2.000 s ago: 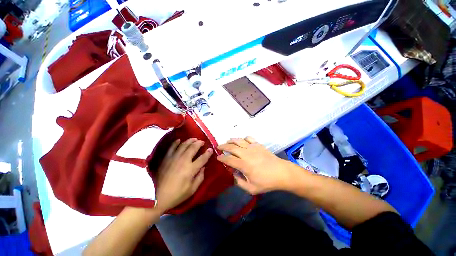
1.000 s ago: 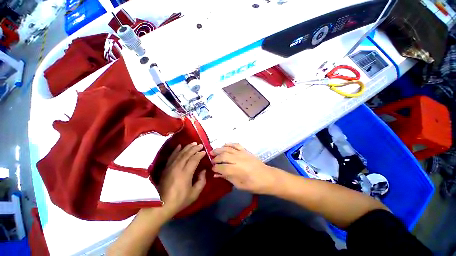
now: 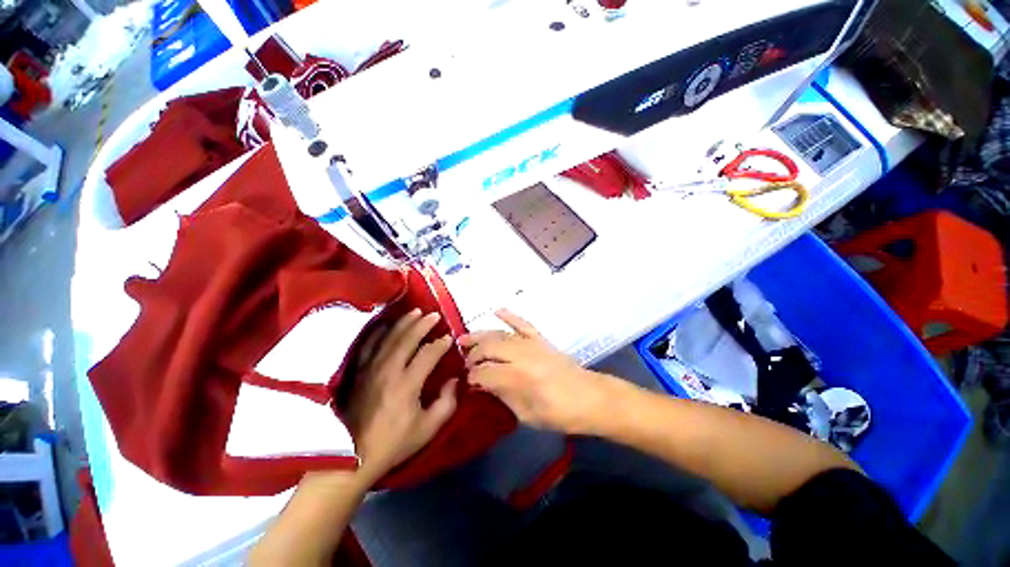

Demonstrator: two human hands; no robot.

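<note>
A dark red garment panel (image 3: 238, 288) with white patches (image 3: 290, 423) covers the table's left side. A narrow red strip (image 3: 444, 299) with a pale line runs to the presser foot (image 3: 426, 246) of the white sewing machine (image 3: 487, 66). My left hand (image 3: 399, 393) lies flat on the cloth, fingers a little apart, left of the strip. My right hand (image 3: 526, 377) holds the near end of the strip between thumb and fingertips. The cloth under both hands is partly hidden.
A flat dark phone-like rectangle (image 3: 545, 225) lies right of the needle. Scissors (image 3: 764, 197) lie beside the machine. Red cut pieces (image 3: 177, 155) lie behind it. A blue bin (image 3: 875, 366) with scraps and an orange-red stool (image 3: 941, 282) stand at right.
My right hand has moved left and slightly down along the strip, nearer my left hand. My left hand has shifted slightly. The visible part of the strip beyond my fingers looks a little shorter.
</note>
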